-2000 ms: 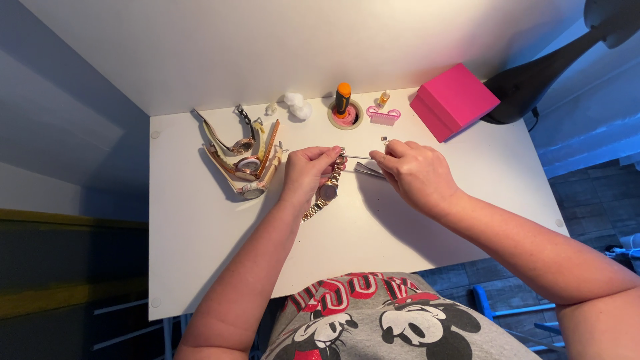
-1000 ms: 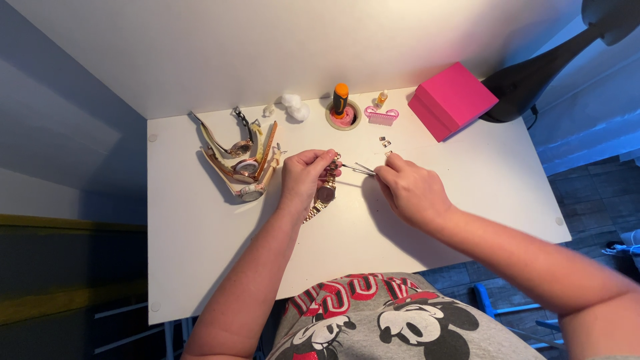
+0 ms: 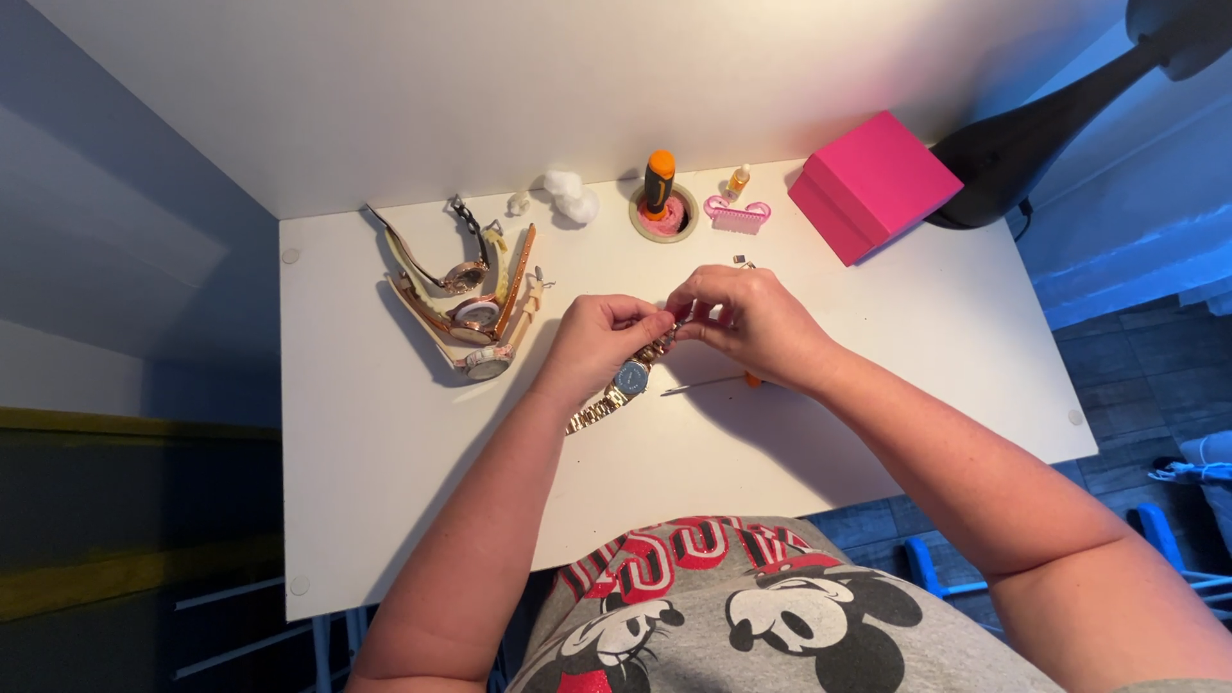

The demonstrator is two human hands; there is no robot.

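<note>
A gold-coloured metal wristwatch (image 3: 631, 377) with a dark dial hangs from my left hand (image 3: 608, 339), its bracelet end pinched between thumb and finger. The fingers of my right hand (image 3: 736, 313) close on the same end of the bracelet, touching my left fingertips. Below my right hand a thin screwdriver (image 3: 707, 386) with an orange handle lies on the white table (image 3: 414, 500), the handle partly hidden by the hand. Small metal pieces (image 3: 740, 259) show just behind my right hand.
Several strap wristwatches (image 3: 486, 361) lie at the left. Along the back stand cotton balls (image 3: 572, 197), an orange and black screwdriver handle (image 3: 659, 183) in a tape roll (image 3: 635, 212), a pink nail brush (image 3: 737, 214), a small bottle (image 3: 738, 181), a pink box (image 3: 876, 188) and a black vase-like object (image 3: 1020, 135).
The thin tool that my right hand held is down on the table. My right hand has moved left to the bracelet end, against my left fingertips.
</note>
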